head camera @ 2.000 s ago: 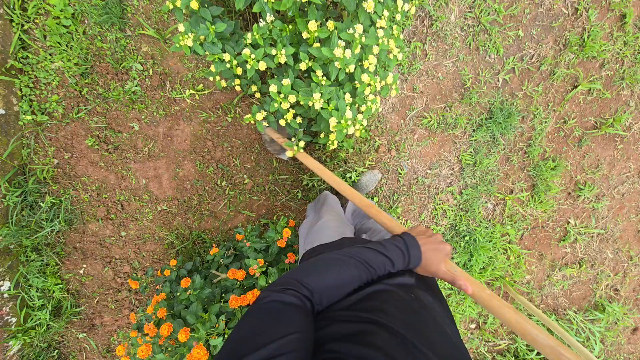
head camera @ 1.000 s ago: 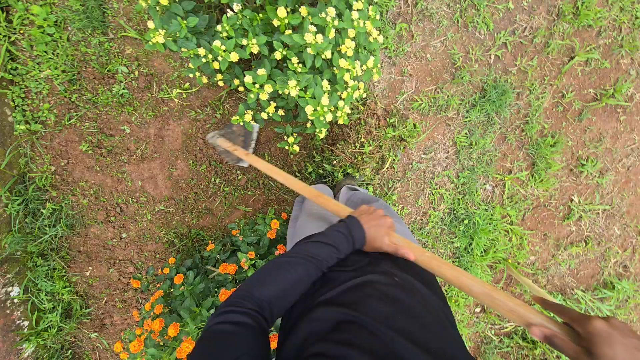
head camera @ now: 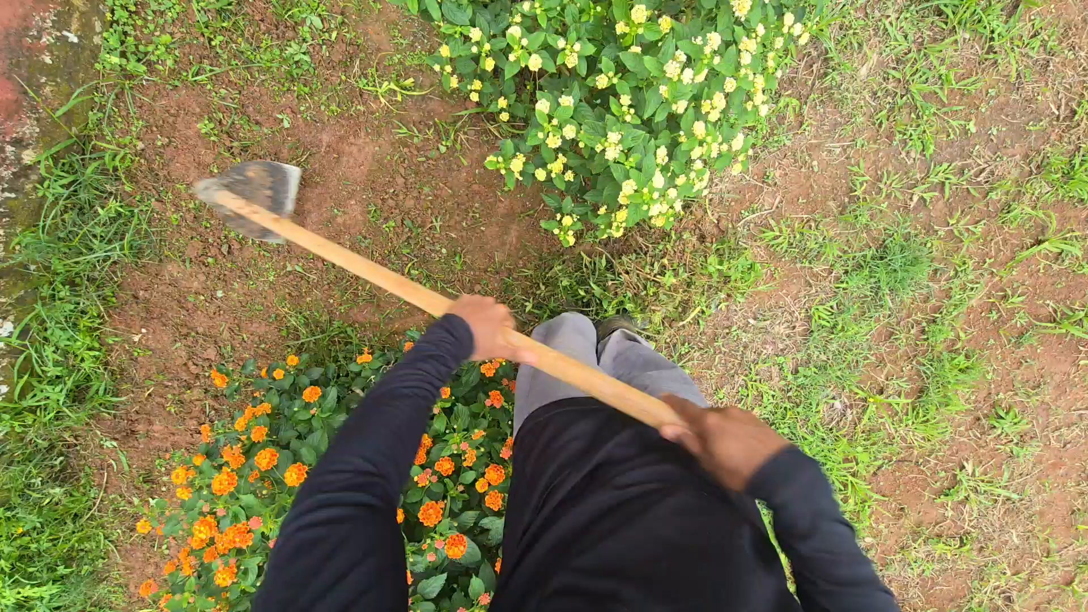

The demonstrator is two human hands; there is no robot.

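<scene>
A hoe with a broad metal blade (head camera: 259, 197) and a long wooden handle (head camera: 365, 268) stretches across the front of my body to the upper left. My left hand (head camera: 484, 329) is closed around the middle of the handle. Near the handle's rear end, my right hand (head camera: 731, 440) grips it, slightly blurred. The blade is over reddish soil (head camera: 340, 183) on the left; whether it touches the ground I cannot tell.
A bush with pale yellow flowers (head camera: 629, 119) stands ahead, and one with orange flowers (head camera: 263, 476) grows at the lower left, beside my left arm. Grass (head camera: 72, 255) runs along a weathered wall or kerb (head camera: 38, 110) at the far left.
The hoe blade has moved left, away from the yellow-flowered bush. My right hand, out of view two seconds ago and at the right edge one second ago, has come in and grips the handle.
</scene>
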